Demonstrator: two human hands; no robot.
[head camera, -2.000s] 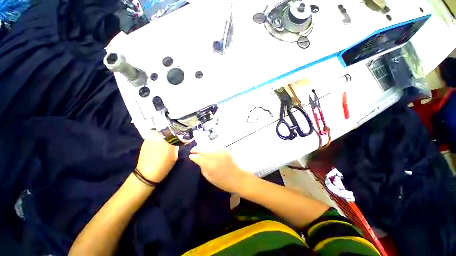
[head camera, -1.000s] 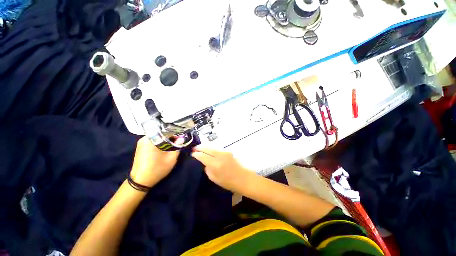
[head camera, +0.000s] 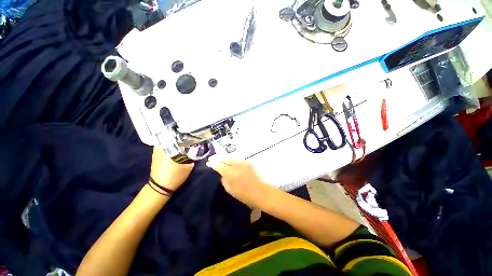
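Observation:
The dark navy garment (head camera: 81, 167) lies in a large heap along the left and runs under my hands to the needle area. The white sewing machine head (head camera: 259, 59) spans the upper middle, with the metal guard and needle area (head camera: 197, 145) at its left end. My left hand (head camera: 170, 168) is at the guard, its fingertips partly hidden beneath it, on the cloth. My right hand (head camera: 232, 175) pinches the cloth edge just right of the needle area. The needle point and the seam are hidden.
On the white table (head camera: 275, 167) lie black-handled shears (head camera: 323, 129), red-handled snips (head camera: 354, 129), a red stick (head camera: 384, 115) and a dark thread scrap (head camera: 285, 121). A navy cloth pile (head camera: 431, 188) is at the right, beside a red basket edge (head camera: 396, 242).
The view has shifted slightly. My left hand has moved a little forward and right, further under the guard. My right hand stays near the needle area.

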